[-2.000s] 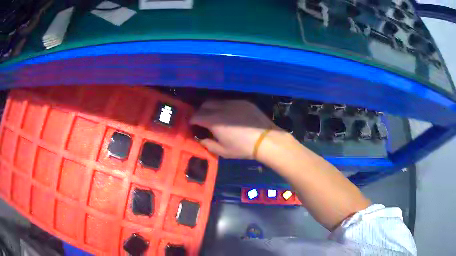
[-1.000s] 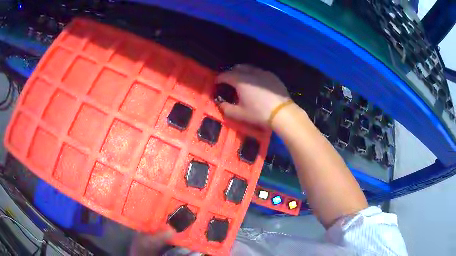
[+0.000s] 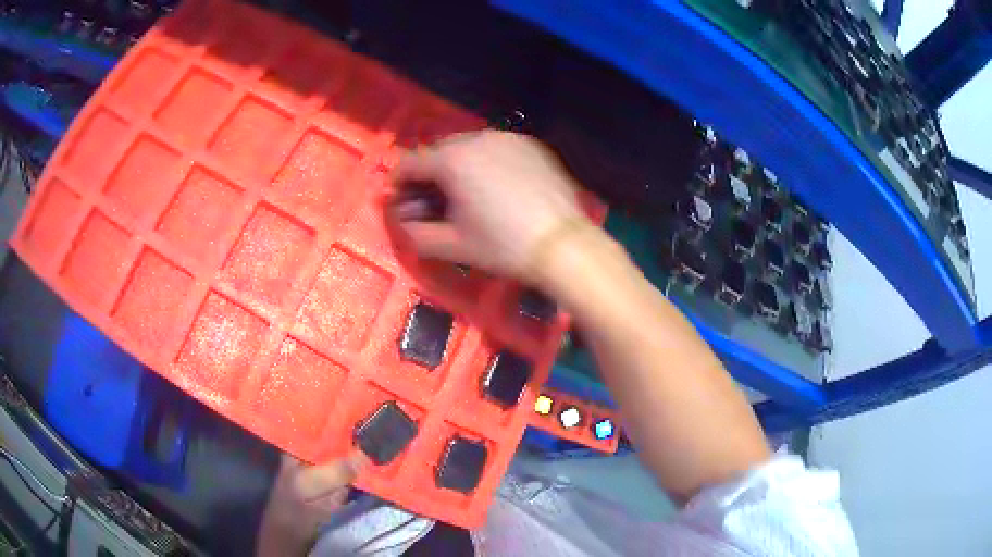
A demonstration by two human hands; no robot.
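The large orange-red compartment tray [image 3: 223,339] is tilted in front of me. Dark square watch bodies [image 3: 426,333] sit in several pockets at its right end; many pockets to the left are empty. My right hand [image 3: 490,201], slightly blurred, is over the tray's upper right part with a dark watch body [image 3: 419,200] between its fingertips. Whether that body touches a pocket is unclear. My left hand [image 3: 312,490] grips the tray's lower edge, partly hidden by it.
A blue rack beam [image 3: 761,125] curves across the upper right. Rows of dark units stand on a shelf [image 3: 751,245] behind my right forearm, and more on the upper shelf [image 3: 870,103]. A small red strip with three lit squares [image 3: 570,417] lies below.
The tray has shifted a little up and left in view. My right hand has moved left over the tray, covering pockets that showed dark bodies. My left hand shows more clearly.
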